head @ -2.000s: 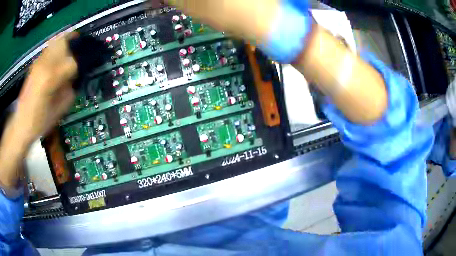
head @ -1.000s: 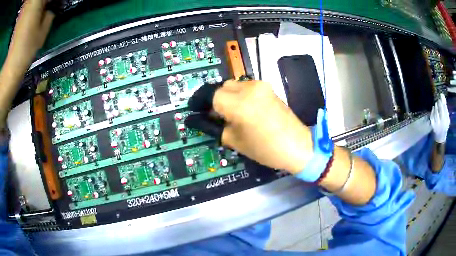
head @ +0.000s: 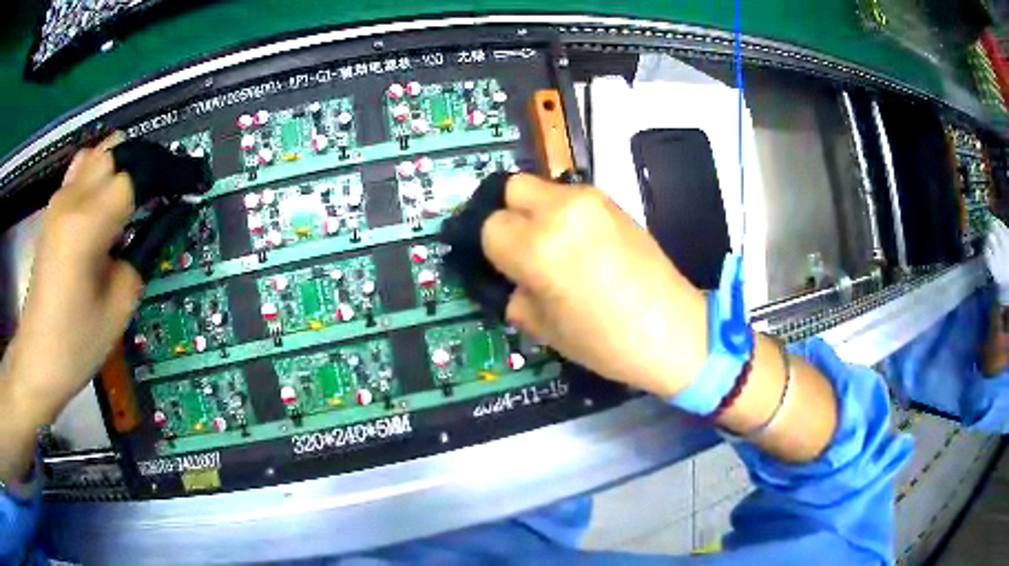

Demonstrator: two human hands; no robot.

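The black carrier fixture (head: pixel 257 470) lies in front of me with rows of small green circuit boards (head: pixel 315 290) bearing red-and-white round capacitors. My left hand (head: pixel 91 238), with black finger cots, is over the upper left boards, its thumb and fingertips close together. My right hand (head: pixel 597 282), also with black finger cots, is over the right-hand boards in the middle rows, fingertips bunched and pointing down. The cots hide the fingertips and parts of the boards. I cannot tell whether either hand holds a component.
A black bin of silver parts (head: pixel 94 24) is at the upper left on the green mat (head: pixel 277 17). A black phone-like slab (head: pixel 680 194) lies on white sheets right of the carrier. The metal rail (head: pixel 443 464) runs along the front. Another person's gloved hand (head: pixel 999 252) shows at the right edge.
My left hand has come down from the upper left bin area onto the upper left boards. My right hand stays over the right-hand boards. The view has shifted slightly.
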